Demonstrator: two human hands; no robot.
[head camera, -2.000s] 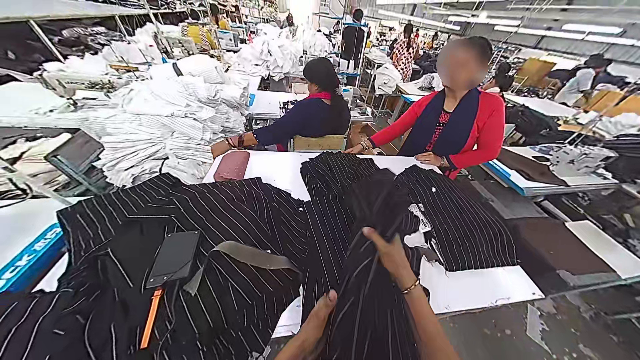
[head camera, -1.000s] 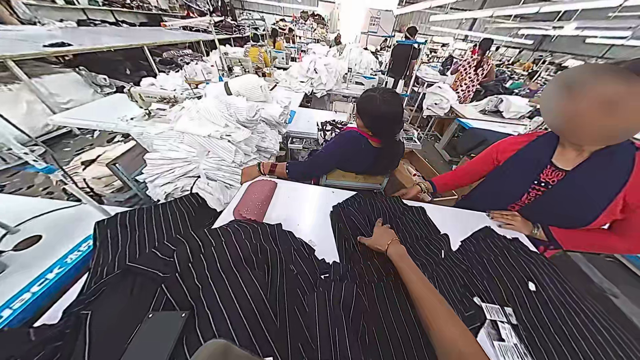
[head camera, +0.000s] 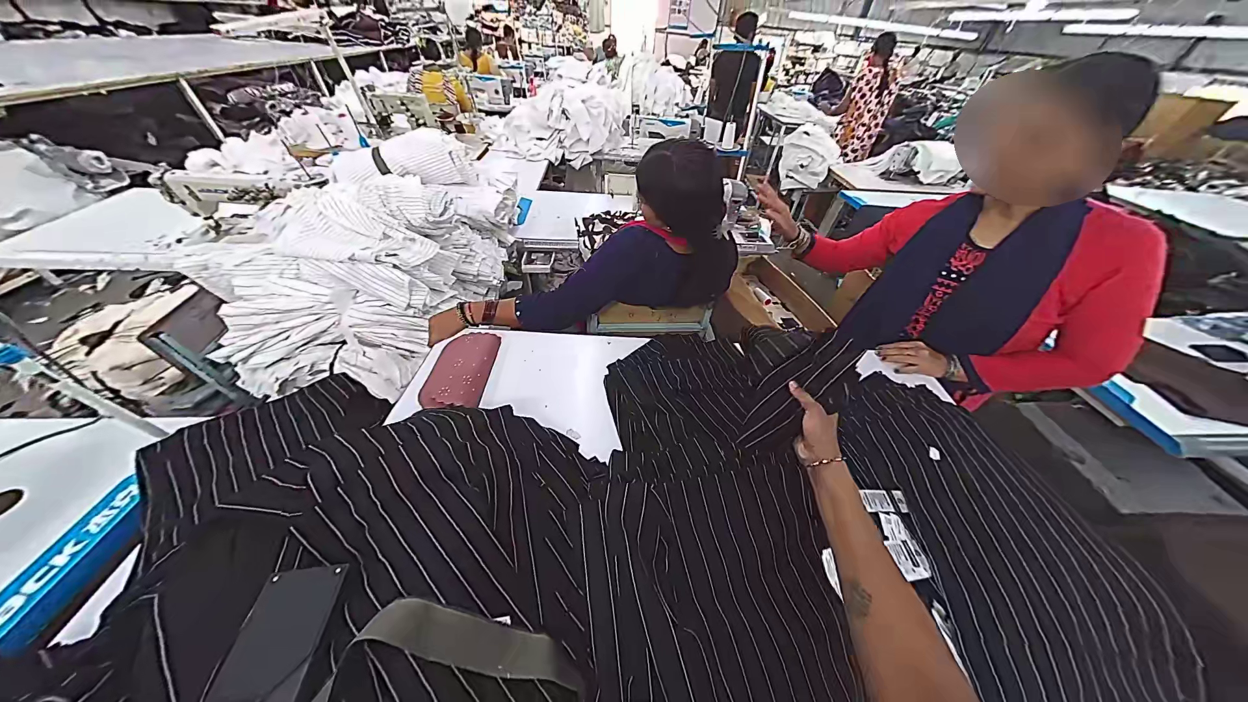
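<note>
Black pinstriped fabric pieces (head camera: 712, 546) lie spread over a white table (head camera: 556, 380). My right hand (head camera: 817, 429) grips a gathered fold of the striped fabric (head camera: 790, 385) near the table's far side, thumb on top. My left hand is out of view. Beneath my right forearm, white printed labels (head camera: 902, 546) rest on the fabric. A dark flat device (head camera: 278, 634) and a grey strap (head camera: 468, 639) are at the lower left. The dark red pad (head camera: 461, 370) sits at the table's far left corner.
A person in a red top (head camera: 1082, 302) stands across the table, one hand on its edge. Another person in dark blue (head camera: 634, 263) sits beyond it, an arm at the far edge. A tall heap of white striped garments (head camera: 370, 263) stands at the far left.
My right hand, which lay spread on the striped fabric a second ago, now holds a raised fold of it. The standing person's hand has lifted off the table. My left hand has left the view.
</note>
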